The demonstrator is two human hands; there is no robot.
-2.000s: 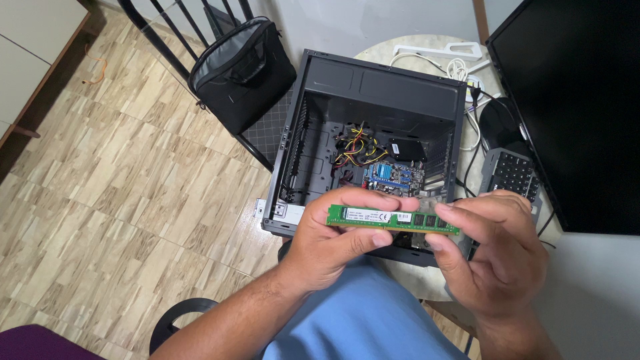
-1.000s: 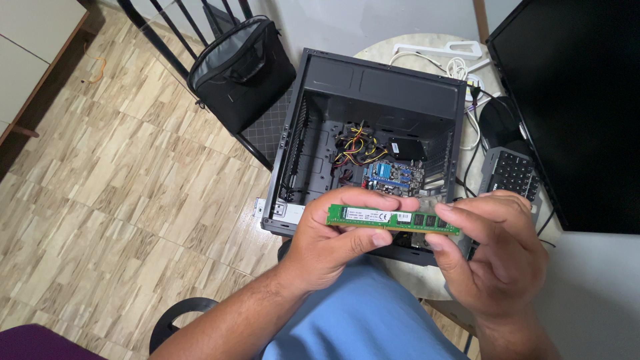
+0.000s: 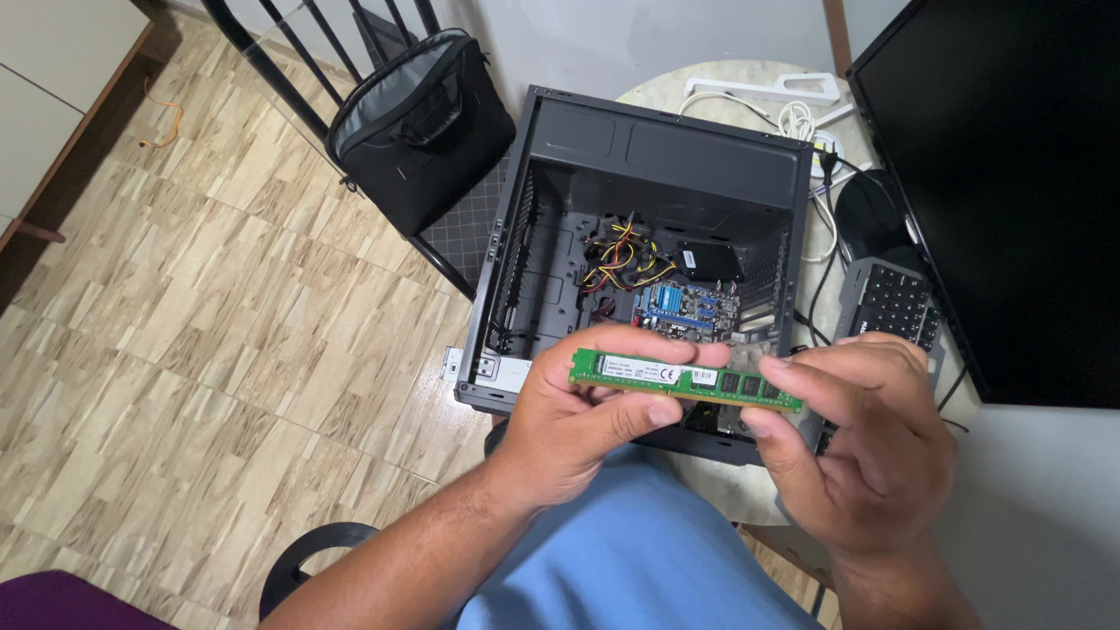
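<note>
A green RAM module [image 3: 687,380] with a white label and black chips lies level between my two hands, above the near part of an open computer case. My left hand [image 3: 586,407] grips its left part, thumb below and fingers behind. The module's right end is pinched between thumb and index finger of my right hand [image 3: 862,429]. Inside the black computer case [image 3: 669,131] are a motherboard [image 3: 687,306], partly hidden by my hands, a bundle of coloured power cables [image 3: 623,254] and a black drive [image 3: 710,261].
The case rests on a round table [image 3: 726,79]. To its right are a keyboard [image 3: 892,302], a large black monitor [image 3: 1006,192] and white cables [image 3: 796,121]. A black bag [image 3: 429,131] sits on a metal chair at the case's left.
</note>
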